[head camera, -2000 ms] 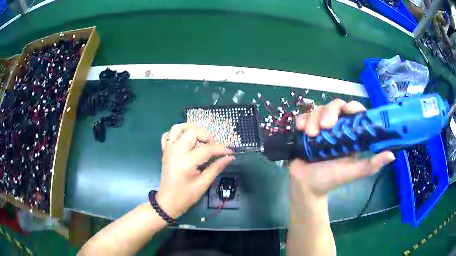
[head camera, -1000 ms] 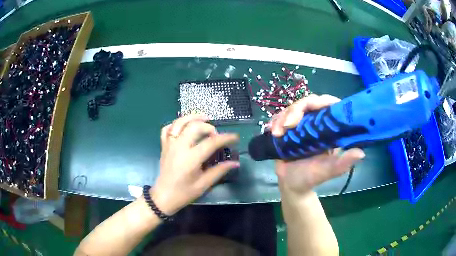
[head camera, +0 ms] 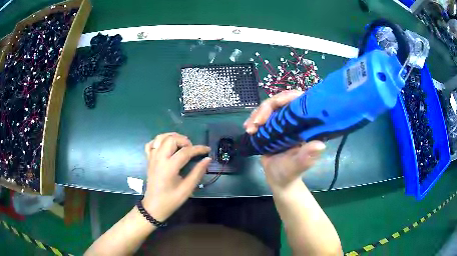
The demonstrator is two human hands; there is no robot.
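Note:
My right hand point(head camera: 285, 145) grips the blue and black electric screwdriver point(head camera: 320, 110), its black nose pointing left at the fixture. The dark square fixture point(head camera: 215, 132) lies near the bench's front edge. A black housing point(head camera: 226, 150) with a small wired part sits in its recess; red and black leads trail out to the lower left. The screwdriver's tip is hidden or too blurred to see. My left hand point(head camera: 175, 167) is just left of the fixture, thumb and forefinger a little apart, with nothing visible between them. The screw tray point(head camera: 183, 112) lies behind the fixture, partly filled with silvery screws.
A cardboard box point(head camera: 61, 95) of wired black units stands far left. Loose black parts point(head camera: 100, 62) lie beside it. Red-wired connectors point(head camera: 285, 75) lie right of the tray. A blue bin point(head camera: 412, 182) of black parts stands right. The screwdriver cord point(head camera: 338, 162) hangs down to the bench.
My left hand has moved off the fixture to its left, uncovering the housing. The screwdriver has come left and its rear has swung upward, its nose now at the fixture. The camera view has shifted.

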